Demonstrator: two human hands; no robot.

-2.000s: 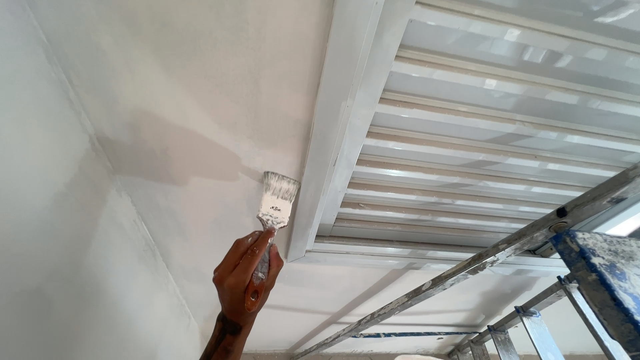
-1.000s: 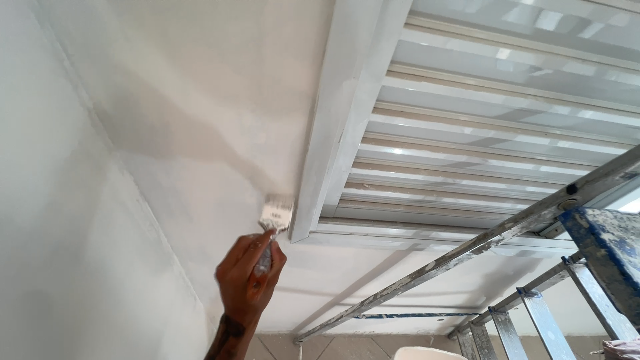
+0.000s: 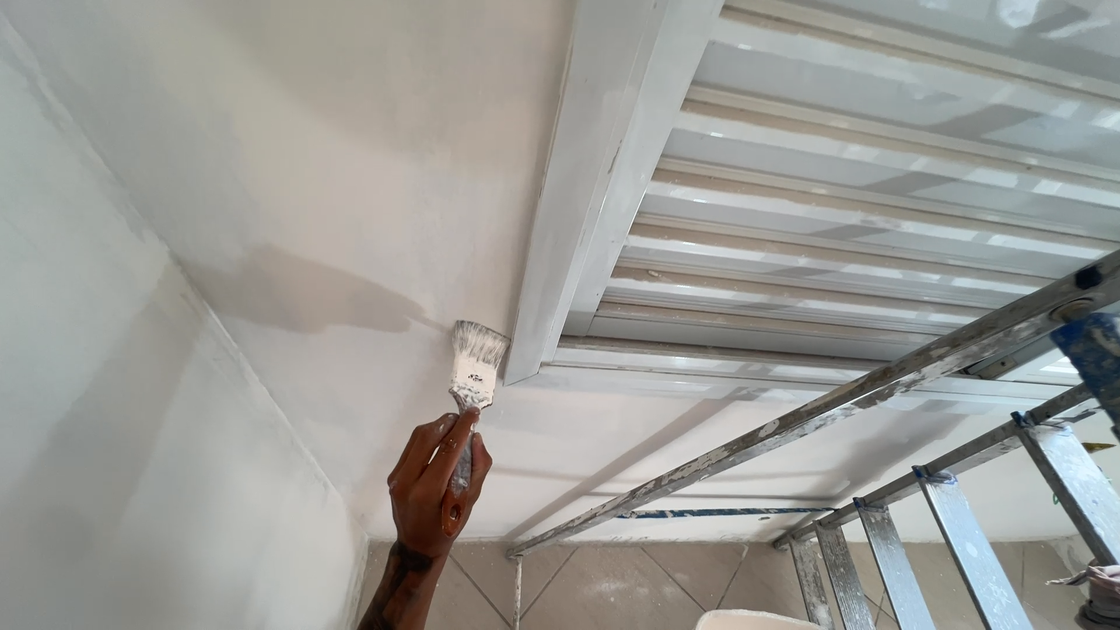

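My left hand (image 3: pixel 433 486) grips a flat paintbrush (image 3: pixel 473 381) by its handle, with the bristles pointing up. White paint coats the brush's metal band, and the bristles are streaked with it. The brush head is close to the pale wall (image 3: pixel 376 192), just left of the lower corner of a white frame (image 3: pixel 595 192) around a ribbed, louvred panel (image 3: pixel 831 210). Whether the bristle tips touch the wall, I cannot tell. A shadow falls on the wall left of the brush. My right hand is out of view.
A paint-spattered metal ladder (image 3: pixel 752 455) slants across the lower right, its rungs near the right edge. Another pale wall (image 3: pixel 131 420) meets this one at the left. Below are floor tiles (image 3: pixel 612 582) and the rim of a pale container (image 3: pixel 757 619).
The bristles, foreshortened a second ago, now show at fuller length beside the frame's corner. The shadow left of the brush has changed shape. My left hand has kept hold of the brush throughout.
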